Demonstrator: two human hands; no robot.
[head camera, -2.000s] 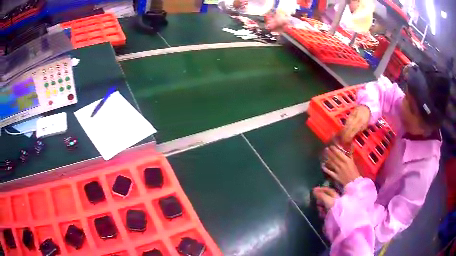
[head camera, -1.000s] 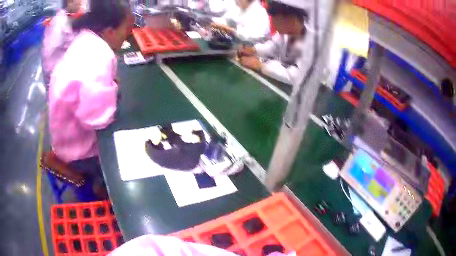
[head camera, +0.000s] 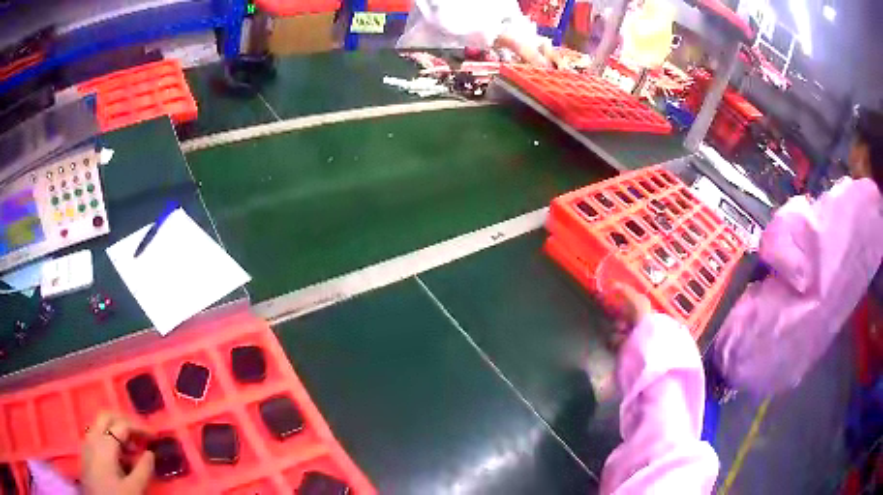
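Observation:
An orange-red compartment tray (head camera: 73, 363) lies at the lower left, with black watches such as one (head camera: 249, 363) in its pockets; several left-hand pockets are bare. My left hand (head camera: 116, 459) is over the tray at the lower left edge, finger and thumb around a small dark watch (head camera: 134, 447), partly hidden. My right hand (head camera: 624, 311), in a pink sleeve, is at the near left edge of the stacked orange-red trays (head camera: 571, 253) on the right. It is blurred, and a dark patch shows by the fingers; what it holds cannot be told. These trays hold many watches.
Left: a test instrument (head camera: 73, 208), a white box (head camera: 68, 274), and paper (head camera: 179, 271) with a blue pen (head camera: 155, 230). A pale rail (head camera: 407, 263) borders the green belt. Another person in pink (head camera: 808, 280) is at the right. More trays and a person's hands are at the back.
The view has swung back from the aisle side. Compared with two seconds ago, my left hand now shows over the tray, and the other person's hands have left the stacked trays.

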